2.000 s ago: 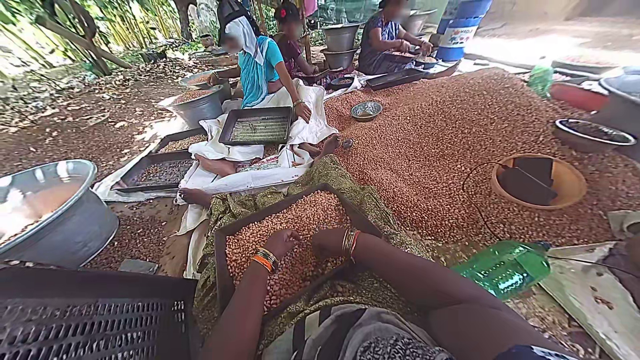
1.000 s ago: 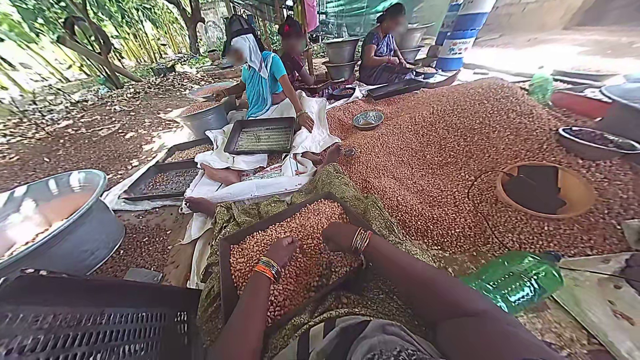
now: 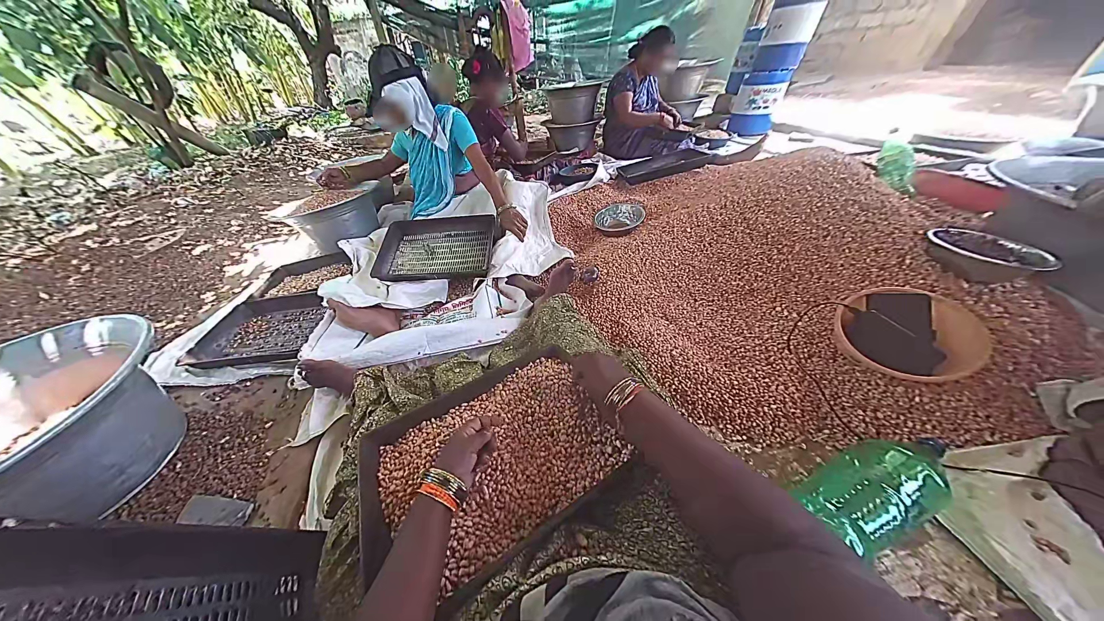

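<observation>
A dark rectangular tray (image 3: pixel 373 492) full of brown nuts or seeds (image 3: pixel 535 431) rests on my lap, over a patterned green-gold cloth (image 3: pixel 561 323). My left hand (image 3: pixel 468 447), with bangles at the wrist, lies on the nuts left of the tray's middle, its fingers curled; whether it holds any nuts I cannot tell. At the tray's far right corner is my right hand (image 3: pixel 599 377), seen from the back, its fingertips hidden. A large heap of the same nuts (image 3: pixel 776 259) spreads just beyond it on the right.
Around me are an orange bowl (image 3: pixel 970 341) holding a dark flat piece, a green plastic bottle (image 3: pixel 880 496), a large metal tub (image 3: pixel 147 423), a black slotted crate (image 3: pixel 164 548) and a small metal bowl (image 3: pixel 619 219). Three people sit farther back, near slotted trays (image 3: pixel 435 248) and buckets.
My right hand has moved from the middle of the tray to its far right corner. My left hand has drawn apart from it. The nearest person's arm now reaches out over a bucket.
</observation>
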